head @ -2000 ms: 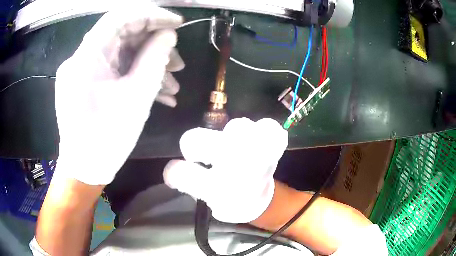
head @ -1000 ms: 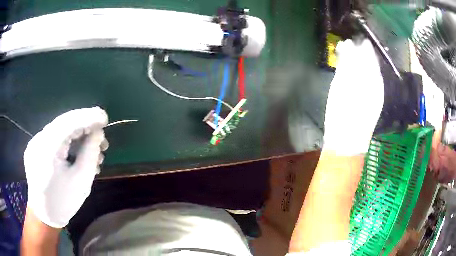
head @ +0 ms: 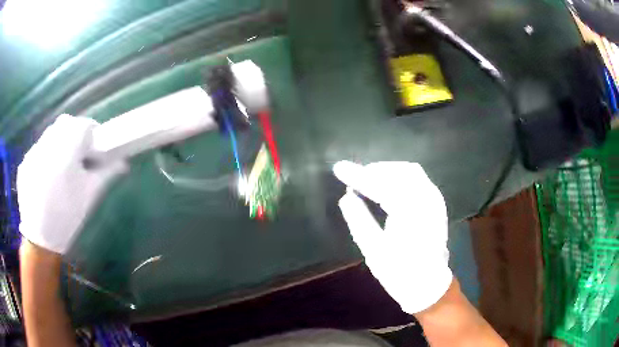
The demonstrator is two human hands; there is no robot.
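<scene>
The white lamp body (head: 159, 122) lies slanted on the dark green mat, its black end fitting at the right. My left hand (head: 64, 183), gloved in white and blurred, grips its left end. The green circuit board (head: 263, 186) hangs from the fitting's blue wire (head: 235, 149) and red wires (head: 269, 139). A white lead wire (head: 183, 181) curves to the board. My right hand (head: 400, 230), gloved, is right of the board, empty, with thumb and forefinger apart. Solder wire (head: 102, 288) lies loose near the mat's front edge.
A yellow sponge (head: 419, 80) sits at the base of the black iron stand, with the iron's metal part above it. A black box-like object (head: 563, 108) is at the right. A green basket (head: 582, 251) and cardboard box (head: 508, 261) are at the lower right.
My right hand has let go of the soldering iron and moved left from the stand. My left hand has dropped the solder wire and taken hold of the lamp body, which is now slanted.
</scene>
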